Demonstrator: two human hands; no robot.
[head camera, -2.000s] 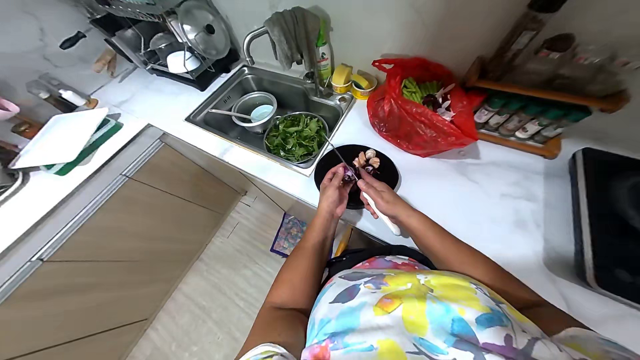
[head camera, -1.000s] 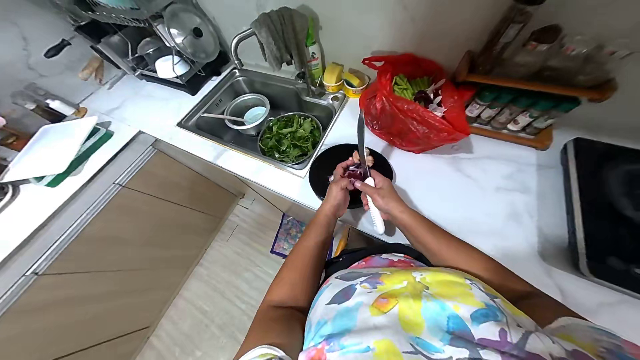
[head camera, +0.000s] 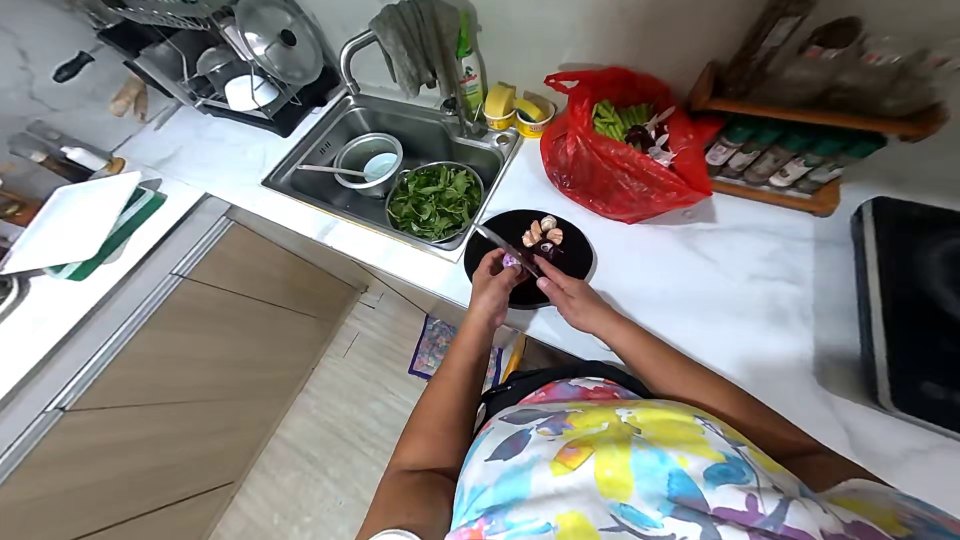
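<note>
My left hand (head camera: 495, 283) holds a purple-and-white shallot or small red onion (head camera: 511, 260) over a round black board or plate (head camera: 574, 262). My right hand (head camera: 568, 291) grips a kitchen knife (head camera: 504, 246), its blade pointing up and left across the onion; the handle is largely covered by the fingers. Beyond the hands, garlic cloves (head camera: 534, 233) lie on the black surface, with a dark purple onion piece (head camera: 548, 248) beside them.
In the steel sink (head camera: 300, 169) stand a colander of leafy greens (head camera: 436, 201) and a pot (head camera: 368, 154) holding a bowl. Behind the board sit a red plastic bag (head camera: 600, 180) of vegetables and scraps, and sponges (head camera: 500, 103). A spice rack (head camera: 823, 202) and black cooktop (head camera: 915, 315) are at right.
The knife blade pointed nearly straight up a second ago; it now slants up and left over the onion. Garlic that the hands partly covered then shows more fully.
</note>
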